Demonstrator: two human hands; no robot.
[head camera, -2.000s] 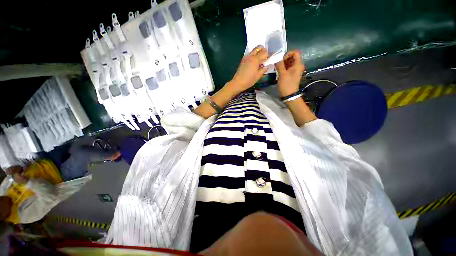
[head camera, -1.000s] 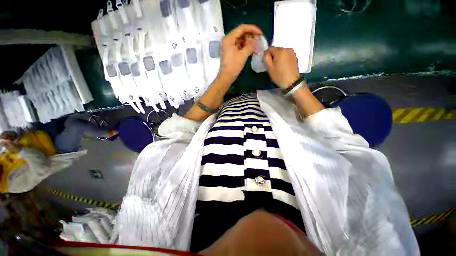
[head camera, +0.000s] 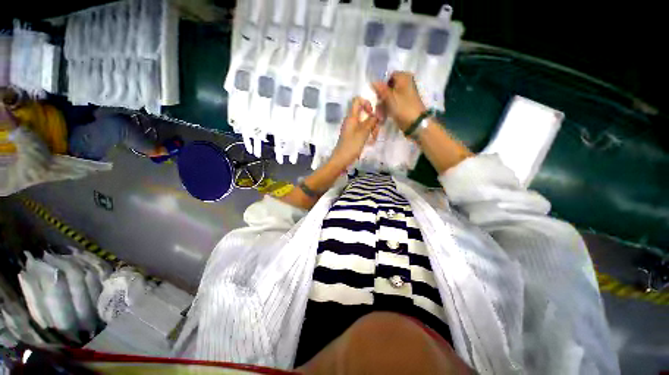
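Note:
A large white tray (head camera: 345, 36) of smartwatches with white straps lies in front of me. The left watches (head camera: 265, 86) show distinct straps; those on the right (head camera: 437, 42) look cloudy, as if bagged. Both my hands are over the tray's right half. My right hand (head camera: 403, 102) pinches a watch in a cloudy sleeve (head camera: 378, 64), its grey face just beyond my fingers. My left hand (head camera: 356, 133) is nearer me, fingertips closed at the same sleeve's lower part. The fingers hide part of the sleeve.
A white stack of empty bags (head camera: 527, 135) lies on the green bench (head camera: 598, 154) to the right. Other trays (head camera: 167, 58) stand further left. A blue stool (head camera: 207, 171) is below the bench edge. A person in yellow (head camera: 45, 126) is at the far left. White items (head camera: 62, 289) lie lower left.
My view has turned left, so the tray sits more central and the bag stack further right. Both hands have moved from the bare bench to over the tray with the sleeved watch.

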